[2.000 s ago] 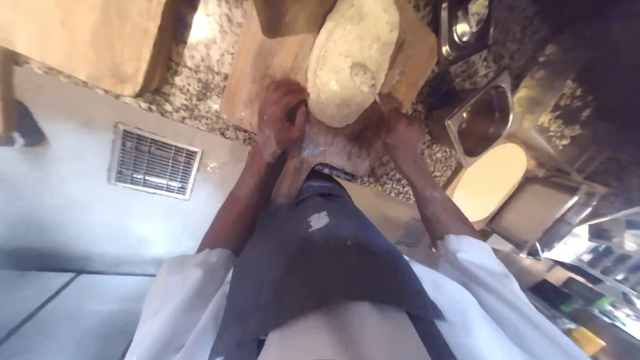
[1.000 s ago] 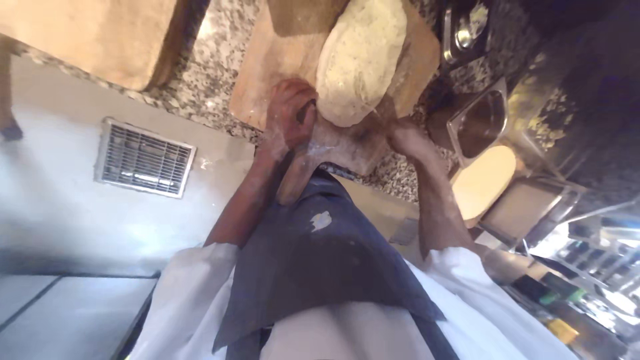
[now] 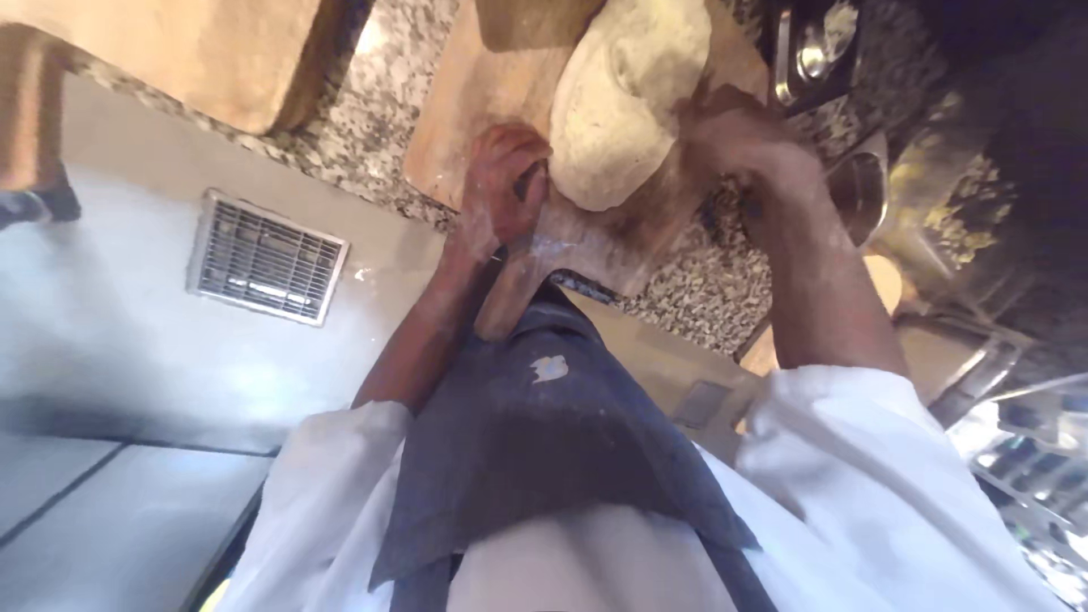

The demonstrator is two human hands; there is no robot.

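A long slab of pale dough [image 3: 612,127] lies on a wooden board [image 3: 450,127]. My left hand [image 3: 507,183] is at the dough's left edge with its fingers curled; whether it grips the dough or anything else cannot be told. My right hand [image 3: 735,127] is at the dough's right side, blurred, its fingers in shadow, and what it holds is hidden. A fold or crease shows in the dough's right edge near that hand. Beneath my left wrist, a wooden handle-like piece [image 3: 503,306] points toward my dark apron [image 3: 578,408].
Another thick wooden board [image 3: 187,51] lies at the upper left on the speckled stone counter [image 3: 382,102]. A wooden block [image 3: 535,21] stands behind the dough. Metal containers [image 3: 858,191] line the right side. A metal vent grille [image 3: 268,257] is set in the counter's front.
My right hand has moved up along the dough's right side. The dough's right edge now shows a fold there. My left hand remains near the dough's left edge.
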